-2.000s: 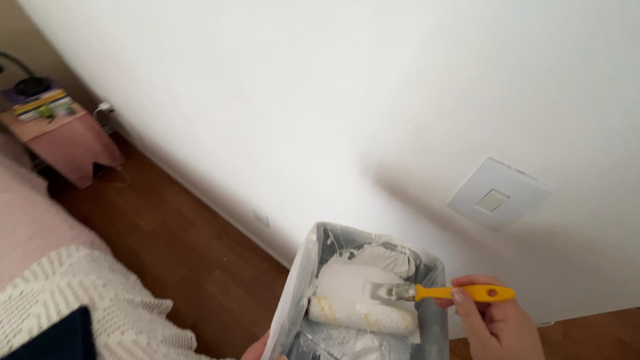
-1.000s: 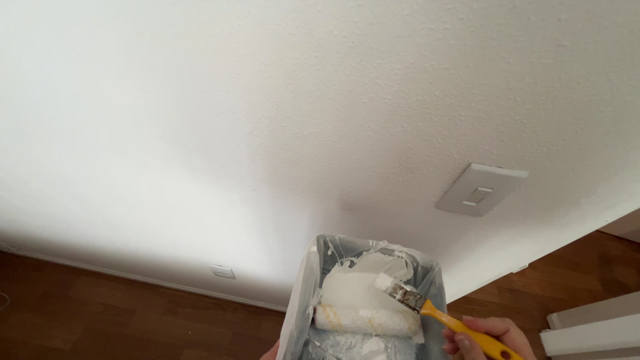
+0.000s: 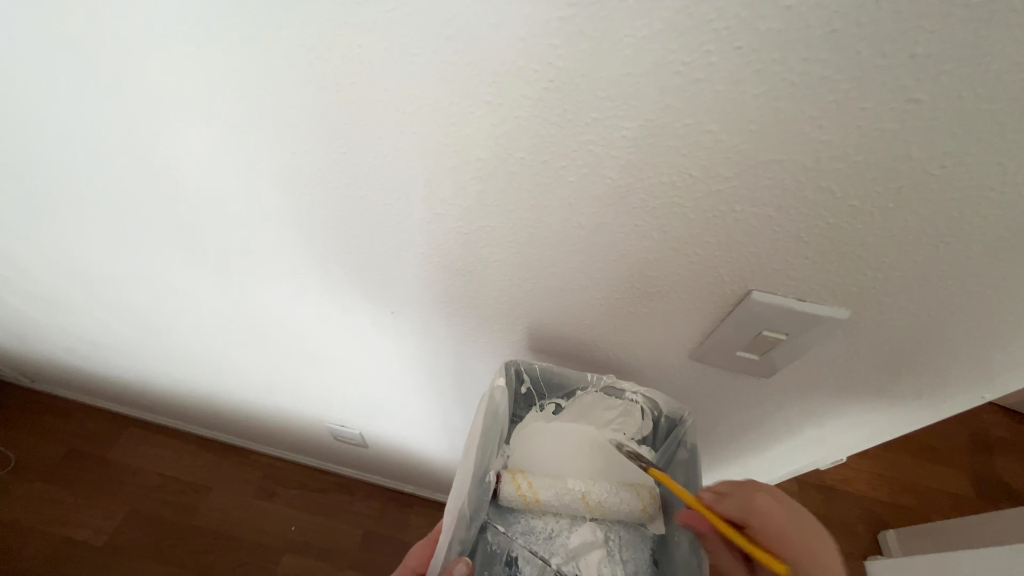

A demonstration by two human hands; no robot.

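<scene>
My left hand (image 3: 428, 556) grips the left side of a grey plastic paint tray (image 3: 472, 472) that holds thick white paint (image 3: 560, 444). Across the tray lies a paint roller (image 3: 576, 494) with a white and yellow sleeve, coated in paint; part of its wire frame shows below it. My right hand (image 3: 760, 524), at the tray's right side, is closed on the yellow handle of a paintbrush (image 3: 688, 496). The brush is seen edge-on, with its tip over the white paint; whether the tip touches the paint I cannot tell.
A textured white wall (image 3: 480, 200) rises beyond the tray, bearing a light switch (image 3: 768, 332) at right and a low wall outlet (image 3: 346, 434) at left. Wooden flooring (image 3: 160, 480) runs along the baseboard. White panels (image 3: 952, 536) stand at the lower right.
The brush has turned from flat to edge-on in my right hand, its tip staying over the tray. My view has swung away from the pink table and the bed cover seen earlier at left.
</scene>
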